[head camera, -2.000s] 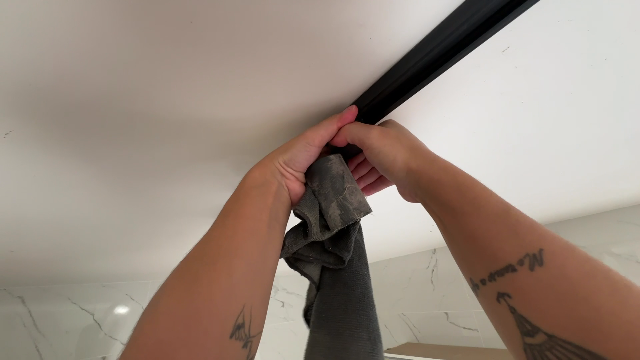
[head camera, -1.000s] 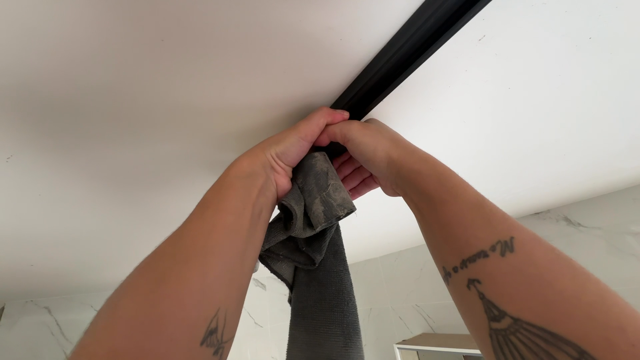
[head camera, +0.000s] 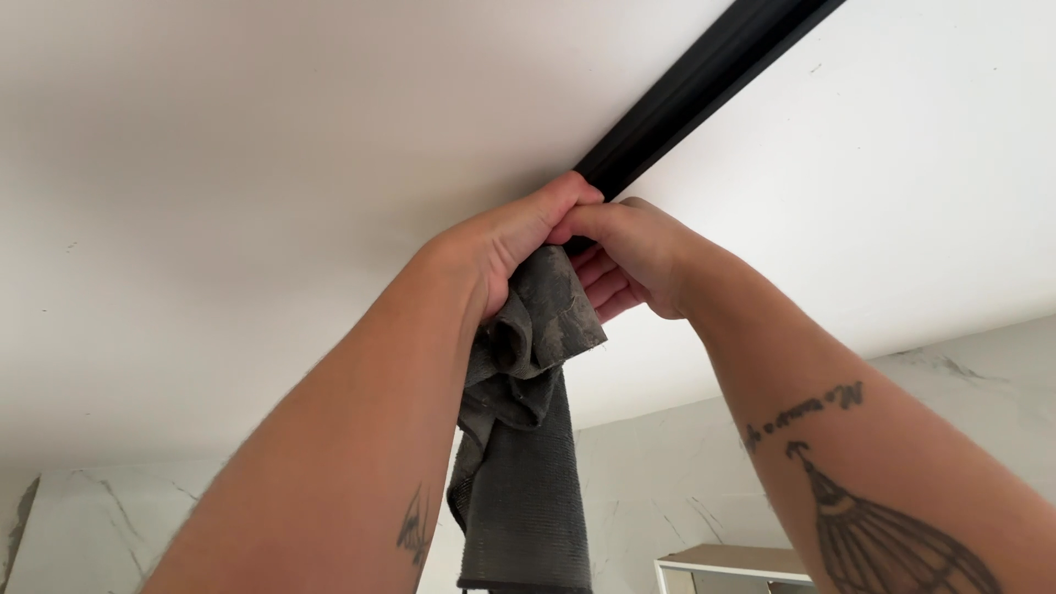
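Both hands are raised to a black track (head camera: 701, 91) that runs along the white ceiling. My left hand (head camera: 516, 235) has its thumb and fingertips at the track's near part, and a dirty dark grey cloth (head camera: 524, 487) hangs down from beneath its palm, bunched at the top. My right hand (head camera: 639, 247) meets it from the right, its thumb against the left hand and its other fingers curled behind the cloth's upper fold. The palms and the cloth hide what the fingertips press on, and the near end of the track.
The white ceiling (head camera: 247, 165) fills most of the view. Grey-veined marble-look wall panels (head camera: 660, 470) stand below it. At the lower right, behind my right forearm, is the top of a white-edged cabinet (head camera: 726, 557). A rough grey wall edge (head camera: 21, 520) shows at the lower left.
Both hands remain together at the track with the cloth hanging below. More of the cabinet shows at the lower right than two seconds ago, as the view has shifted.
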